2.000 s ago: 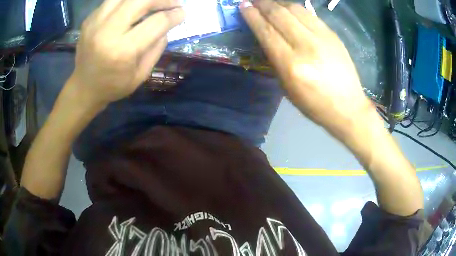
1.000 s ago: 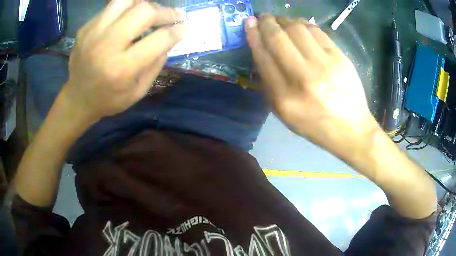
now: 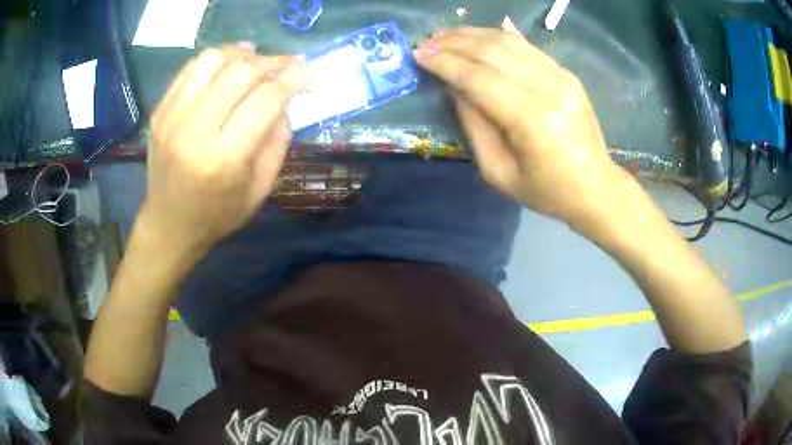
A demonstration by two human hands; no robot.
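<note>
A blue phone rear housing with a white label and round lens openings lies on the dark green mat near the bench's front edge. My left hand grips its left end between thumb and fingers. My right hand is at its right end by the lens openings, fingertips close together; whether they touch the housing or hold something small is unclear. A small blue camera lens cover with ring openings lies on the mat behind the housing.
A dark smartphone with a white patch lies at the left. White paper lies behind my left hand. A white strip is at the back. A black electric screwdriver and a blue box with yellow are at the right.
The view has shifted, so more of the mat shows, including the lens cover and white paper. My right fingertips have drawn together and lifted slightly from the housing's edge. My left hand keeps its grip.
</note>
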